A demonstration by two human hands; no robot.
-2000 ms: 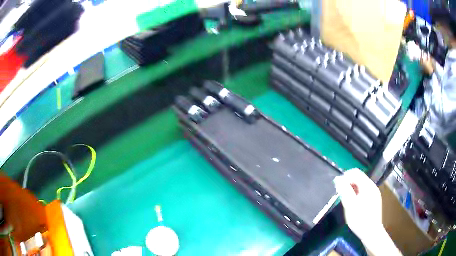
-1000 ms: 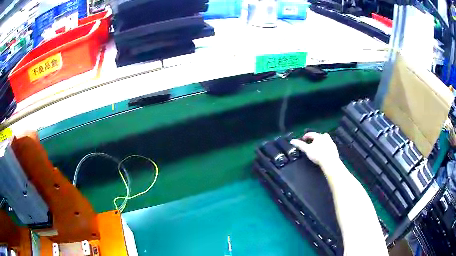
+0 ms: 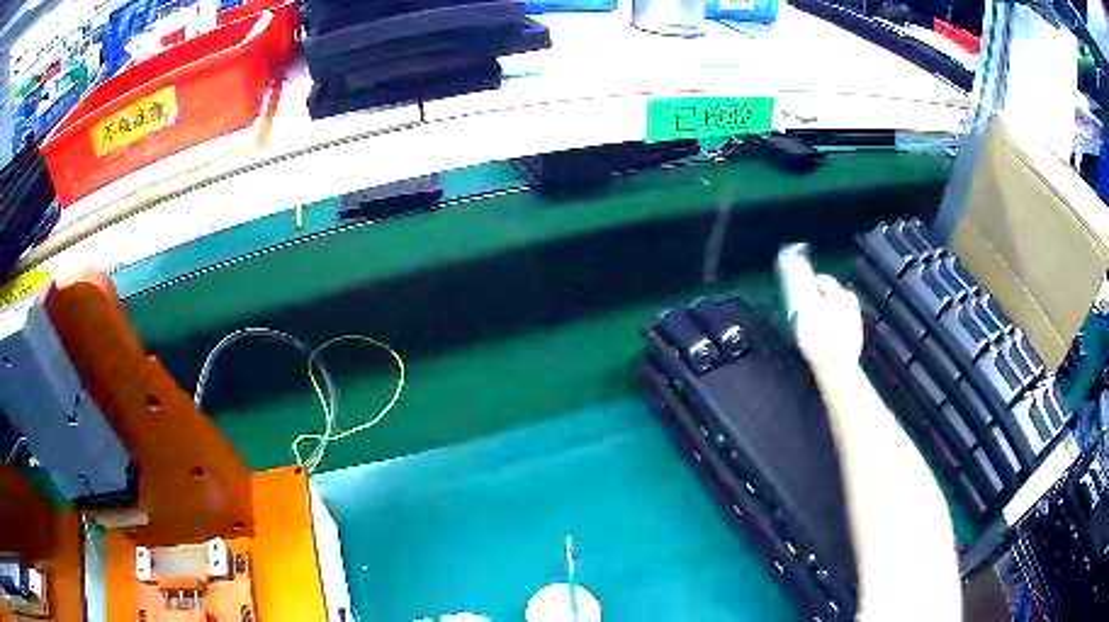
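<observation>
My right hand (image 3: 833, 326) reaches in from the lower right, above the far right side of the open black parts tray (image 3: 778, 431). It is closed on a small block with a pale grey face (image 3: 795, 275), likely a housing, blurred. Two black housings (image 3: 711, 337) lie side by side at the far end of the tray. My left hand is not in view.
Stacked trays with housings (image 3: 961, 358) stand at right by a cardboard sheet (image 3: 1034, 243). A white disc (image 3: 563, 604) with a thin stick (image 3: 572, 561) is at the bottom. Orange fixtures (image 3: 286, 535) and a yellow-green wire are left. A red bin (image 3: 170, 103) is on the shelf.
My right hand has moved from the tray's near end to its far end and lifted a block away. The tray held three housings and now shows two. The view has swung left.
</observation>
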